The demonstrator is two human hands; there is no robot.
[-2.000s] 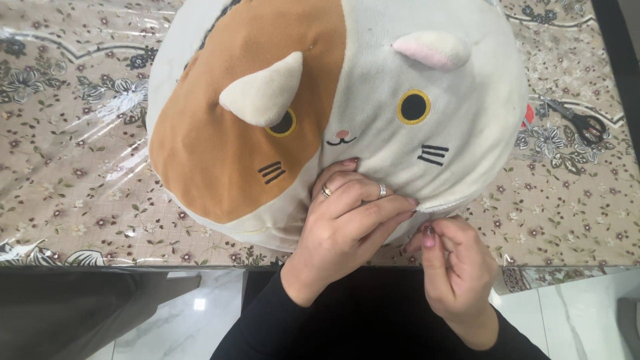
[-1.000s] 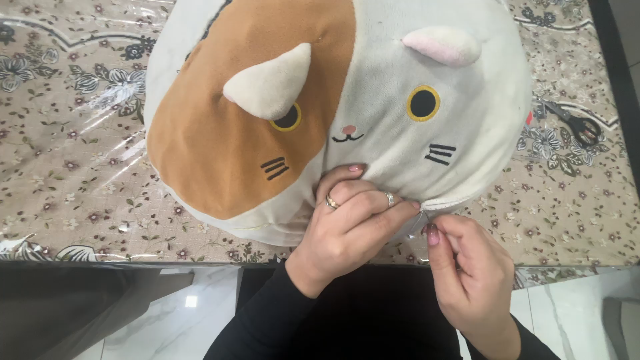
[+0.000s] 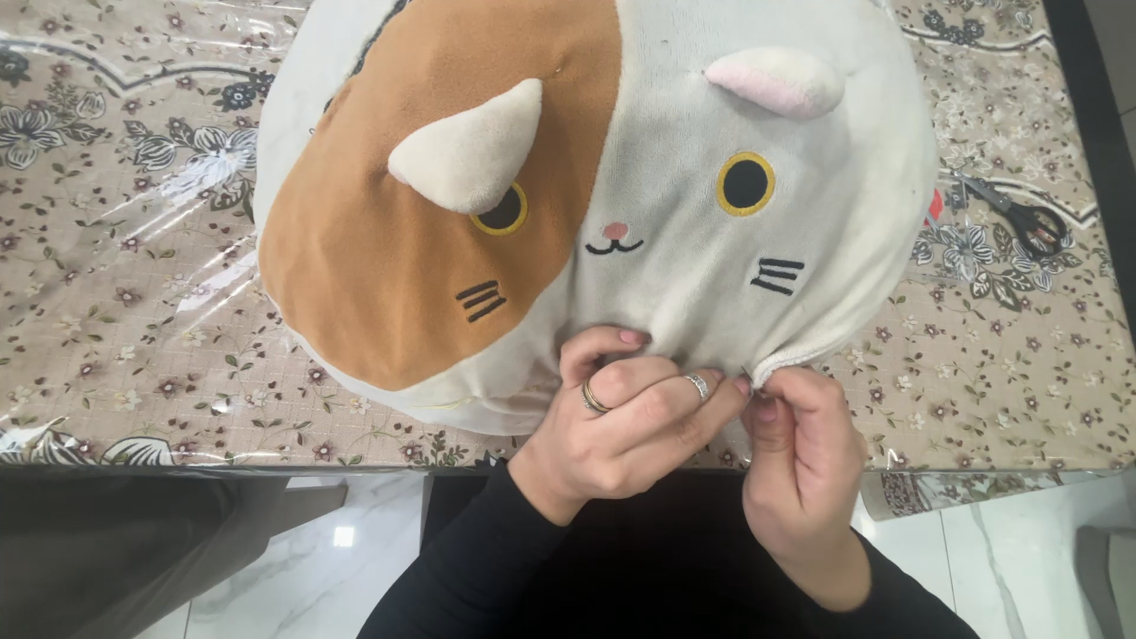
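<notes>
A large plush cat cushion [image 3: 674,160], white with an orange patch, lies face up at the table's front edge. My left hand [image 3: 630,417], wearing two rings, grips the cushion's fabric at its lower edge, below the embroidered mouth. Just to its right, my right hand [image 3: 803,453] pinches the end of the white seam edge [image 3: 799,353] between thumb and forefinger. A thin, dark, needle-like tip [image 3: 747,371] shows between the fingertips; most of it is hidden. The fabric is gathered into folds around both hands.
Black-handled scissors [image 3: 1021,213] lie on the table right of the cushion, beside a small red object [image 3: 934,208] partly hidden by it. A flowered tablecloth [image 3: 177,355] under clear plastic covers the table. A dark chair or seat [image 3: 115,541] stands at the lower left.
Two seconds ago my right hand was slightly lower, its fingers a little apart from the seam; it has since come up against the fabric. My left hand keeps its hold on the cushion.
</notes>
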